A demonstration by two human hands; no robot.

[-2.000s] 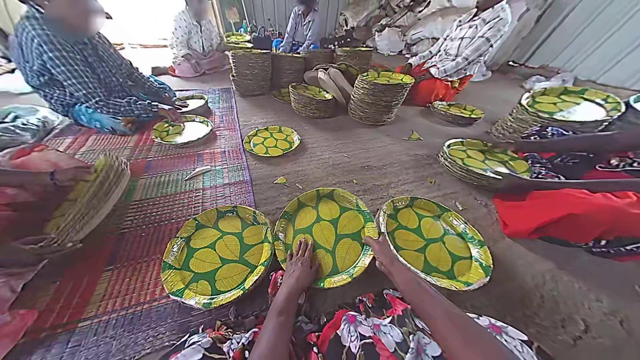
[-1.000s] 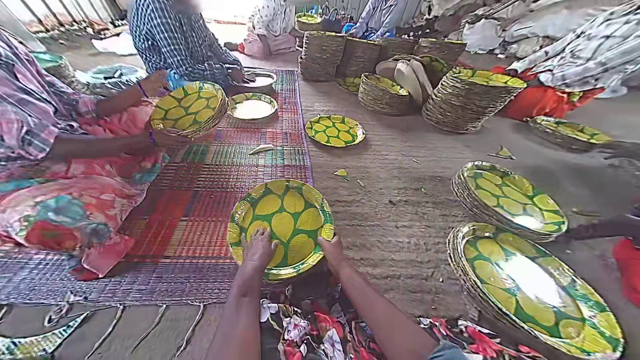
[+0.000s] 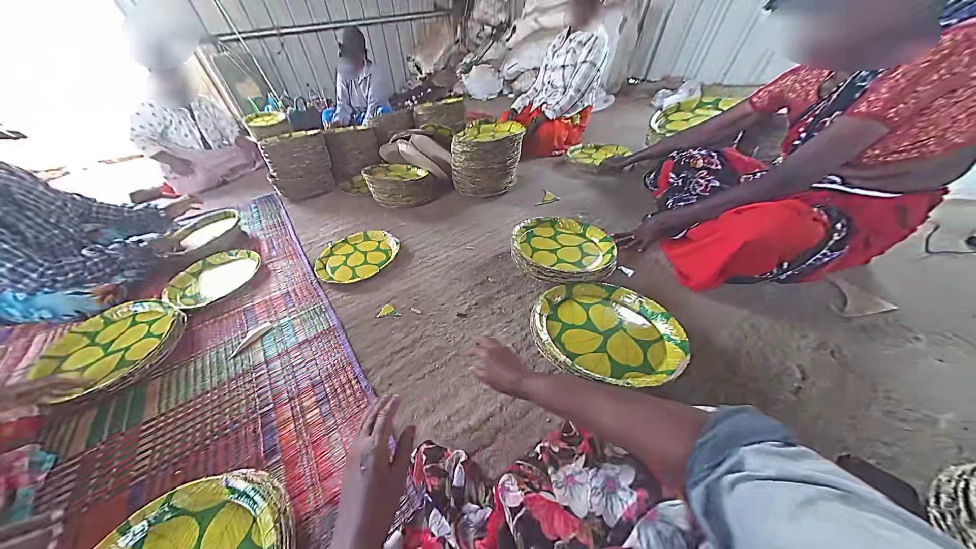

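My left hand (image 3: 377, 457) is raised near the purple edge of the woven mat, fingers apart, holding nothing. Reaching over the bare ground, my right hand (image 3: 499, 366) is empty, its fingers somewhat spread. Just right of it lies a stack of leaf-patterned green and yellow plates (image 3: 610, 335). Behind that stands another plate stack (image 3: 564, 248), near a co-worker's hand. A single leaf-patterned plate (image 3: 357, 257) rests on the ground further ahead. At the bottom left, partly cut off by the frame, is a further stack of plates (image 3: 202, 515).
A colourful woven mat (image 3: 297, 381) covers the left side, with plates and a co-worker's hand on a stack (image 3: 107, 343). A person in red (image 3: 793, 198) sits at the right. Tall plate stacks (image 3: 488, 160) stand at the back among seated people. Small scraps (image 3: 387, 310) lie on the ground.
Both my hands have let go of the plate they held a second ago and moved apart. The view has shifted. The co-worker's stack at left, held up before, is now down on the mat.
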